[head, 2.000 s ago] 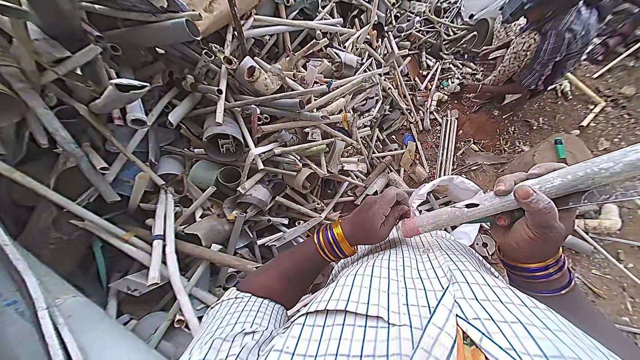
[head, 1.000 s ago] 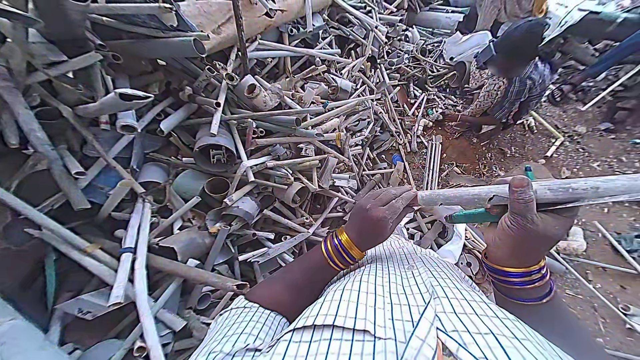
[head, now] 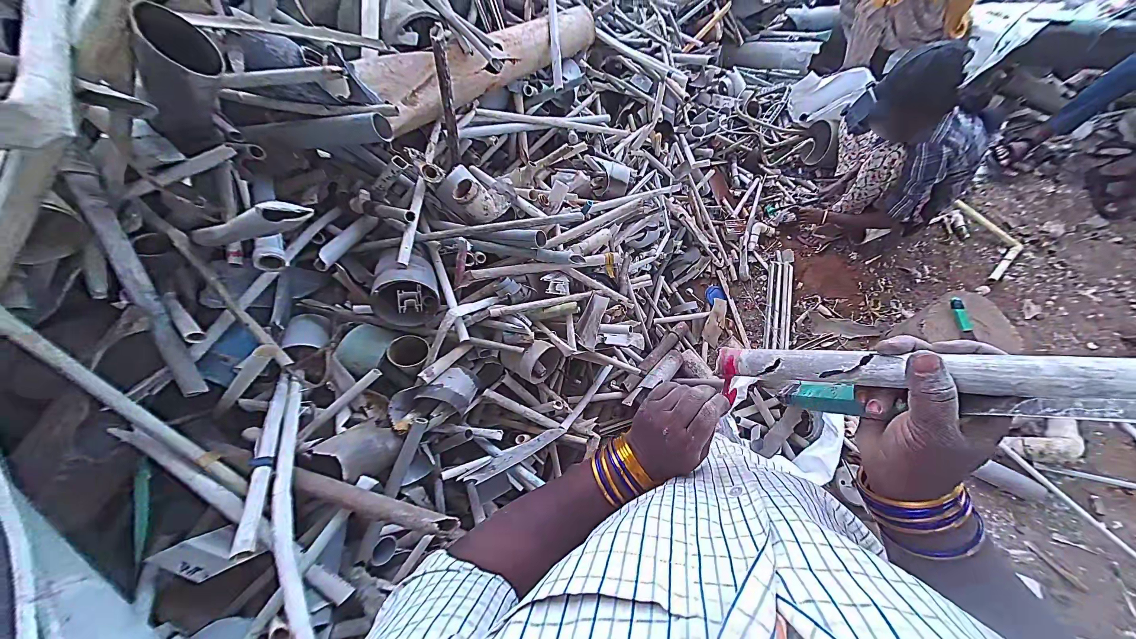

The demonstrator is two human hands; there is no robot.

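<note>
A worn pale plastic pipe [head: 994,371] with cracks in its wall lies nearly level in my right hand [head: 932,426], thumb over its near side. The same hand also holds a green-handled tool [head: 825,398], whose flat blade runs along under the pipe. Just below and left of the pipe's end, my left hand [head: 679,430] has its fingers closed on a small red piece [head: 730,390]. That piece reaches up to the red-marked rim of the pipe; whether it is attached there I cannot tell.
A large heap of scrap plastic pipes [head: 497,240] spreads ahead and to the left. A co-worker [head: 914,151] crouches at the upper right. A green object [head: 961,314] rests on a stone [head: 994,328] beyond my right hand. Loose pipes lie on the dirt ground at right.
The pipe was tilted two seconds ago and is now nearly level. My left hand has moved from the pipe's end to just below it, and red now shows there. The green-handled tool is more visible.
</note>
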